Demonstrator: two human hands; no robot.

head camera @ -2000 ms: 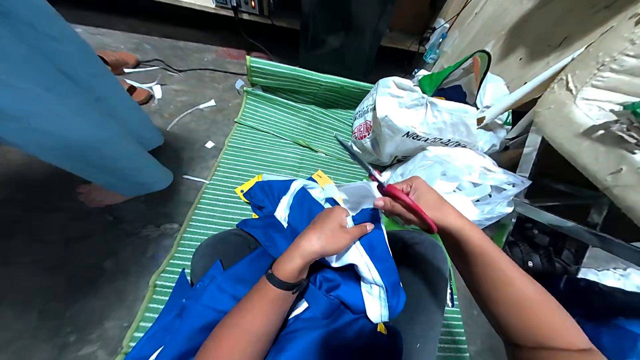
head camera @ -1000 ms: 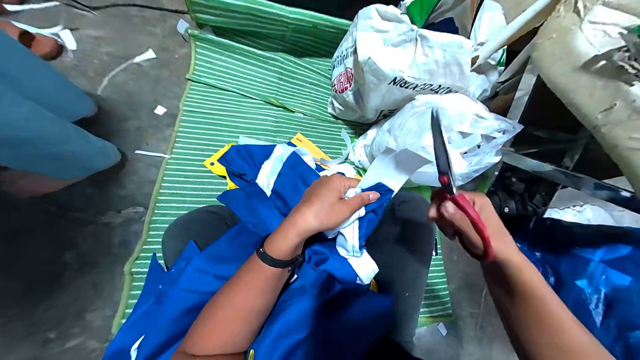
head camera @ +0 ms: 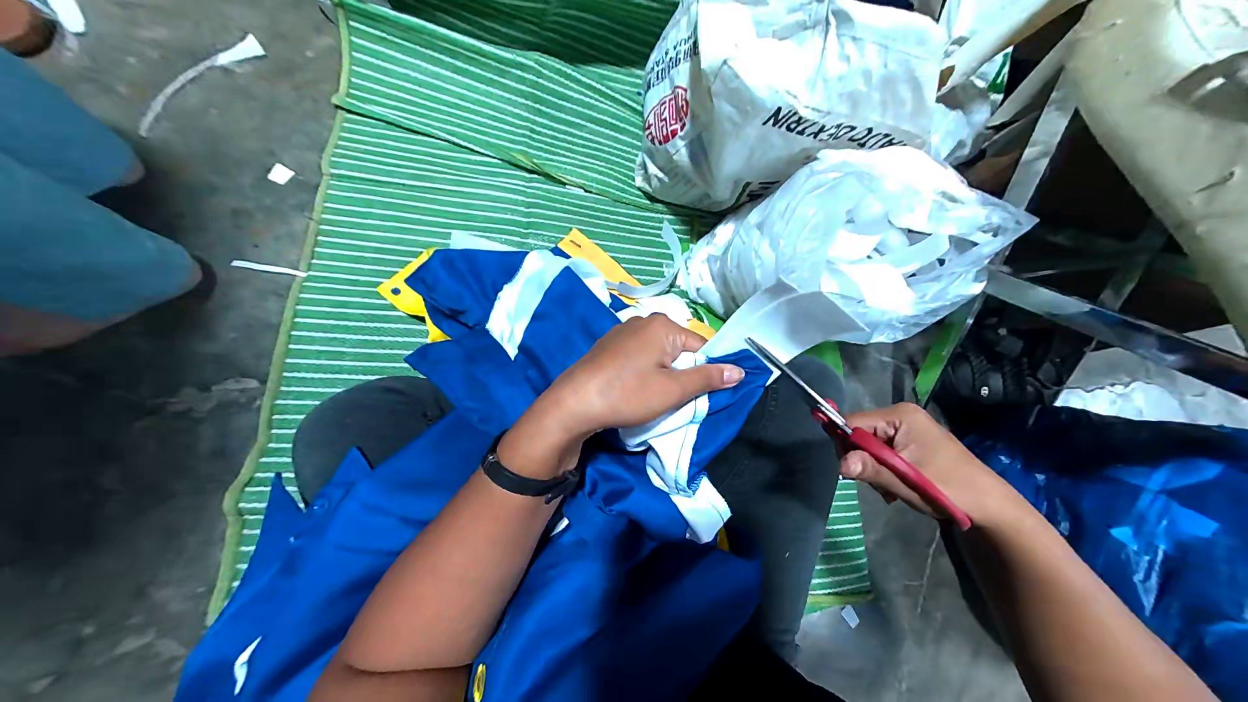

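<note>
My left hand, with a black band on the wrist, grips a bunched blue garment with white and yellow parts, which lies over my lap. From beside its thumb a white strip of material runs up and right. My right hand holds scissors with red handles. Their blades point up and left, and the tips are at the edge where the white strip meets the blue cloth. Whether the blades touch the cloth, I cannot tell.
A green striped mat lies under me. Ahead stand a printed white sack and a clear plastic bag of white scraps. At the right are a metal frame and blue plastic. A person's legs show at the left.
The scissors have moved from upright, away from the cloth, to the garment's edge by my left thumb. My left hand still holds the garment.
</note>
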